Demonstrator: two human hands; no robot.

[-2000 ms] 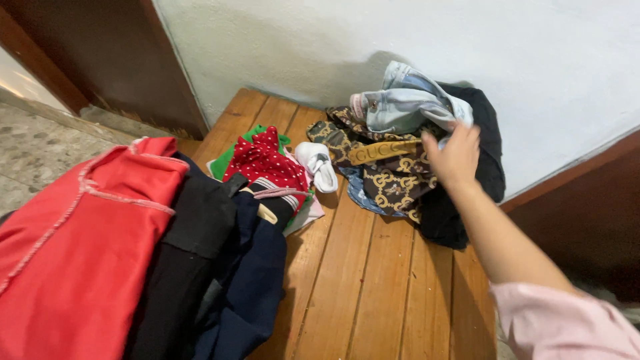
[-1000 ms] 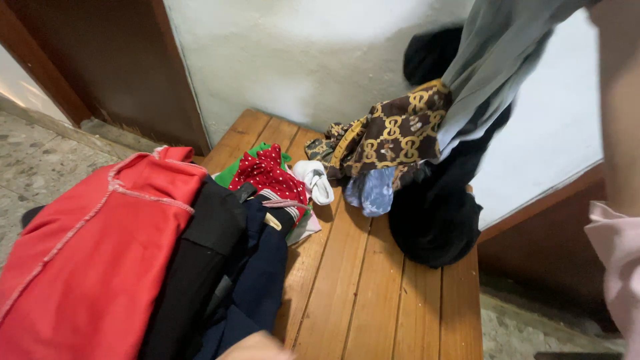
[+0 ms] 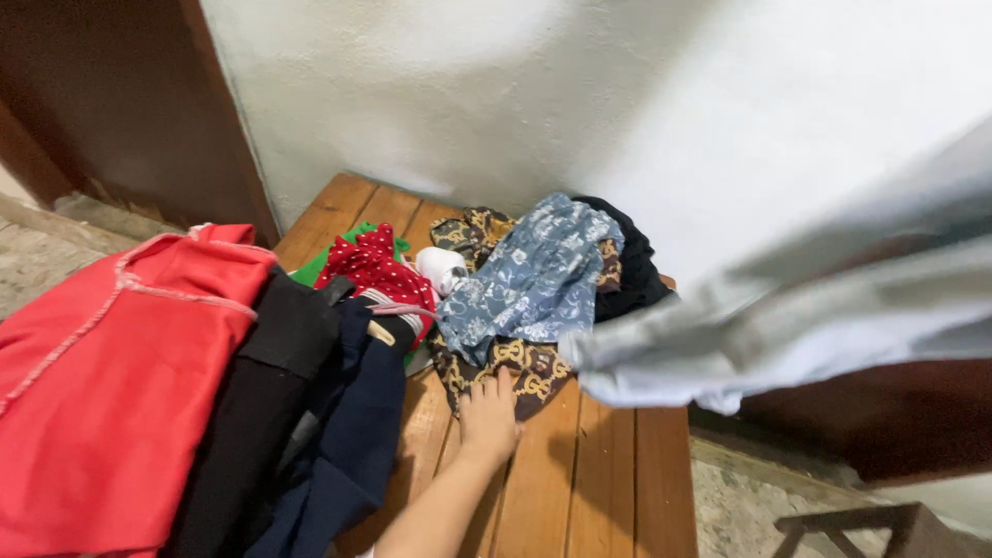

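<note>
My left hand (image 3: 490, 409) reaches over the wooden table, its fingers at the lower edge of a brown and gold patterned cloth (image 3: 535, 372); whether it touches the cloth is not clear. A blue floral garment (image 3: 535, 271) lies over that cloth, with a bunched black garment (image 3: 628, 240) behind it to the right. A light gray-blue garment (image 3: 775, 325), blurred, hangs in from the right edge, above the table's right side. My right hand is out of view. Beside the floral garment sit a rolled white cloth (image 3: 440, 270) and a red polka-dot cloth (image 3: 372, 267).
Folded red (image 3: 139, 372), black (image 3: 240, 387) and navy (image 3: 349, 434) garments fill the left side. A green cloth (image 3: 311, 270) shows under the polka-dot one. The wooden table (image 3: 612, 480) stands against a pale wall (image 3: 434, 101). A dark stool-like object (image 3: 891, 527) is at the lower right.
The light gray-blue garment has been lifted off the pile and moved right. The blue floral garment now shows spread over the patterned cloth. My left hand has come in from the bottom edge.
</note>
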